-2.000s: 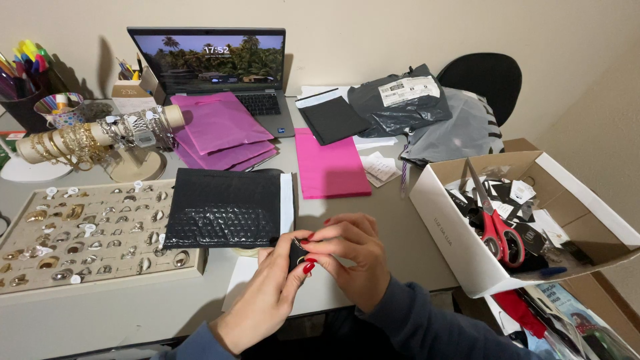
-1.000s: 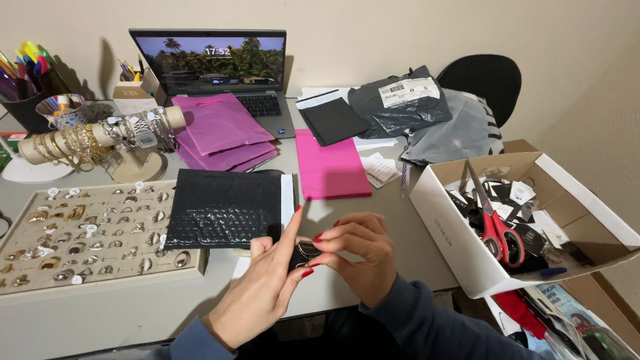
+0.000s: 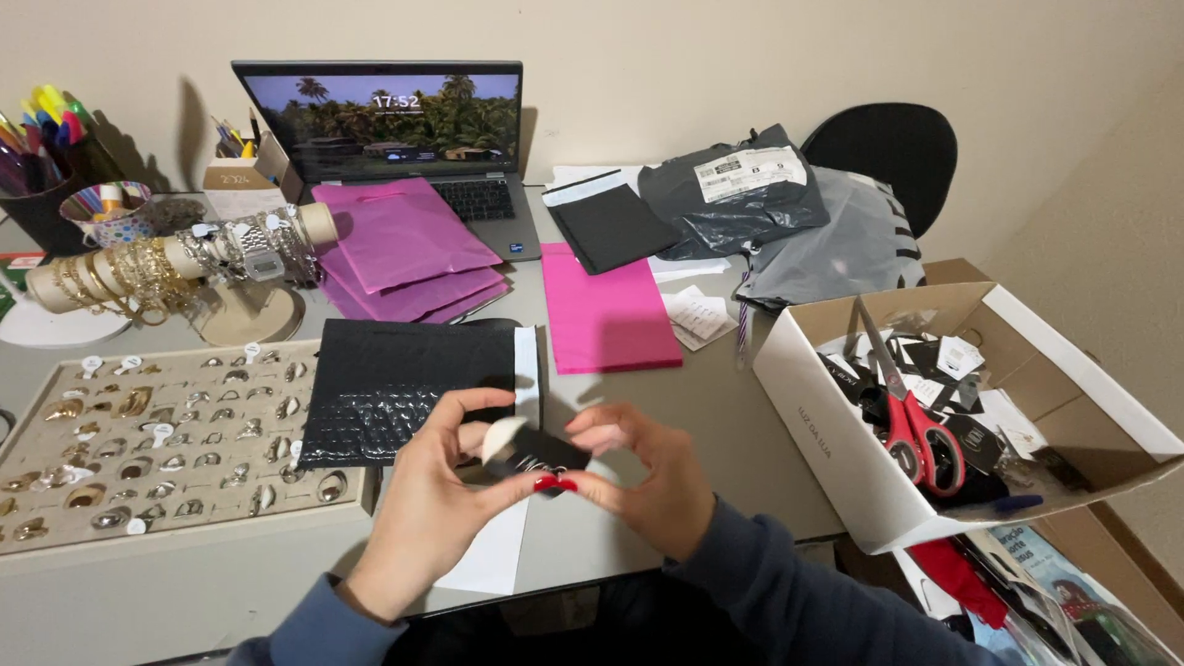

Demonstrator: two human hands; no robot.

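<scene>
Both hands pinch a small black card-like piece (image 3: pixel 541 453) between them, over the table's front edge. My left hand (image 3: pixel 435 495) has its thumb and fingers on the left end, beside a pale rounded part that is blurred. My right hand (image 3: pixel 647 476) grips the right end, and the two red-nailed thumbs meet at the lower edge. Thin metallic lines show on the black piece; what they belong to cannot be told. Behind the left hand lies a black bubble mailer (image 3: pixel 407 393) with a white strip. White paper (image 3: pixel 490 546) lies below the hands.
A ring tray (image 3: pixel 176 444) and a bracelet stand (image 3: pixel 250 314) are at left. A laptop (image 3: pixel 388 125), purple bags (image 3: pixel 398 240), a pink sheet (image 3: pixel 606 324) and dark mailers (image 3: pixel 731 203) lie behind. At right, a white box (image 3: pixel 832 453) holds tags and red-handled scissors (image 3: pixel 911 435).
The black piece has been turned and shows more of its face. My left index finger, raised one second ago, is now bent beside the piece, and both thumbs have come together.
</scene>
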